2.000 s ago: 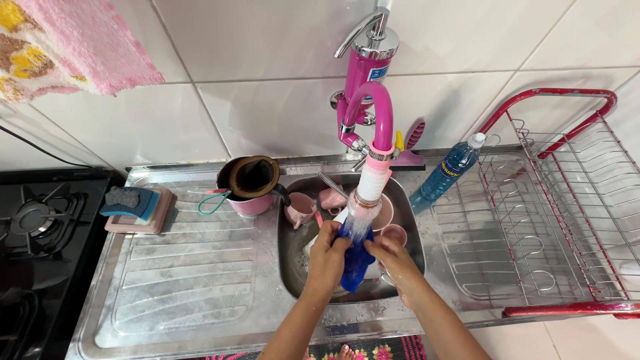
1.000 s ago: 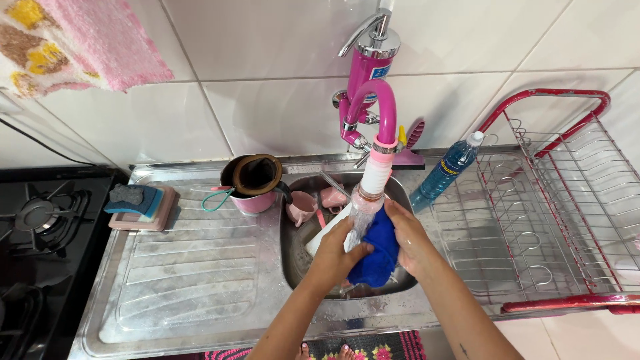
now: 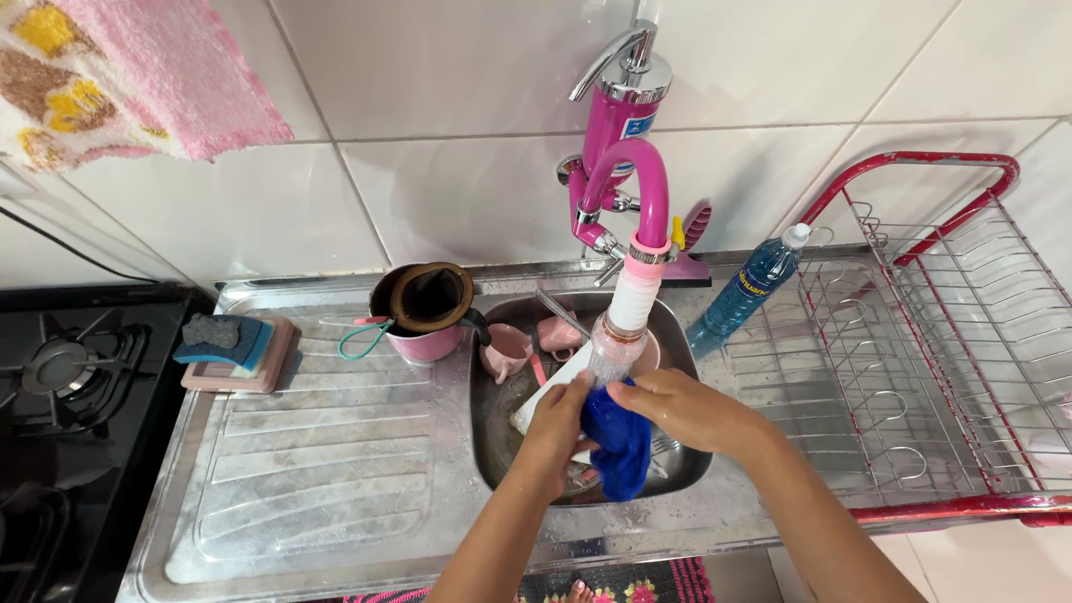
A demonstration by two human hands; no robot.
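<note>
Both my hands hold a wet blue cloth over the sink, beneath the faucet's clear nozzle, where water runs down. My left hand grips the cloth's left edge, and my right hand pinches its upper right part. The cloth hangs bunched between them. Below it in the steel sink lie a pink cup, another pink cup, a white rectangular item and some cutlery, partly hidden by my hands and the cloth.
A pink pot holding a cloth coffee strainer stands left of the sink. Farther left are sponges on a pink holder and a black stove. On the right are a blue detergent bottle and a red-edged wire dish rack.
The blue cloth, spread wider to the right one second ago, now hangs narrower and bunched. My right hand has moved lower, away from beside the nozzle.
</note>
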